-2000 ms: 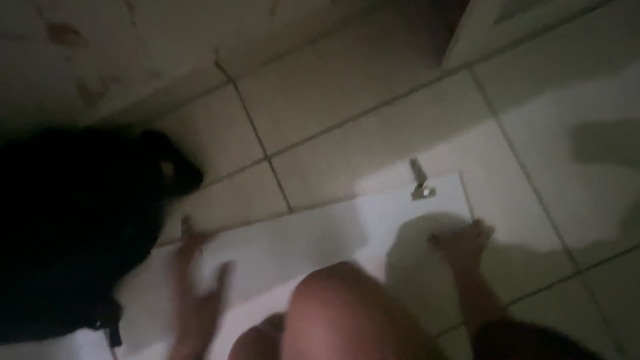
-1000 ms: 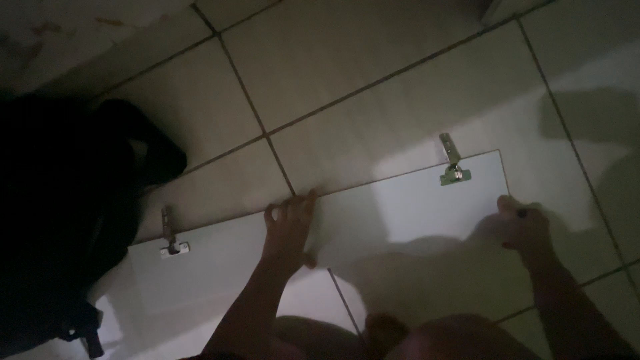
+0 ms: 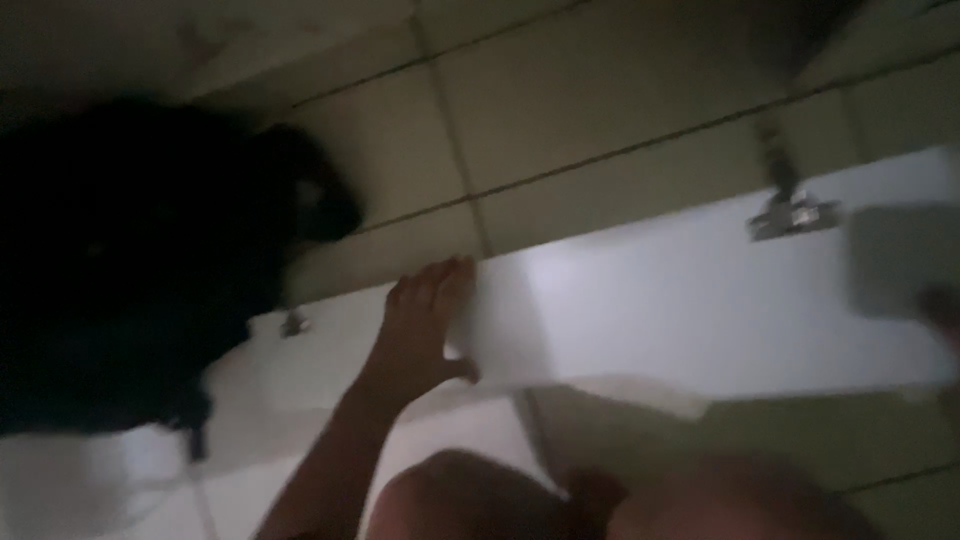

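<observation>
A long white panel (image 3: 675,300) lies across the tiled floor, with a metal cabinet hinge (image 3: 795,214) near its right end and a second hinge (image 3: 295,324) toward its left. Both hinge arms stick out past the far edge. My left hand (image 3: 424,322) is spread over the panel between the hinges, fingertips at the far edge and thumb near the close edge. Part of my right hand (image 3: 941,307) shows, blurred, at the right border of the view, over the panel's right end; what its fingers do is hidden.
A dark bag or bundle of cloth (image 3: 142,262) fills the left side, close to the panel's left end. My bent knees (image 3: 465,495) are at the near edge. Floor tiles (image 3: 600,97) with dark joints stretch beyond the panel. The picture is dim and blurred.
My left hand, blurred at the panel's left part two seconds ago, is now spread across the panel. My right hand has gone mostly out of view at the right. The view has come closer.
</observation>
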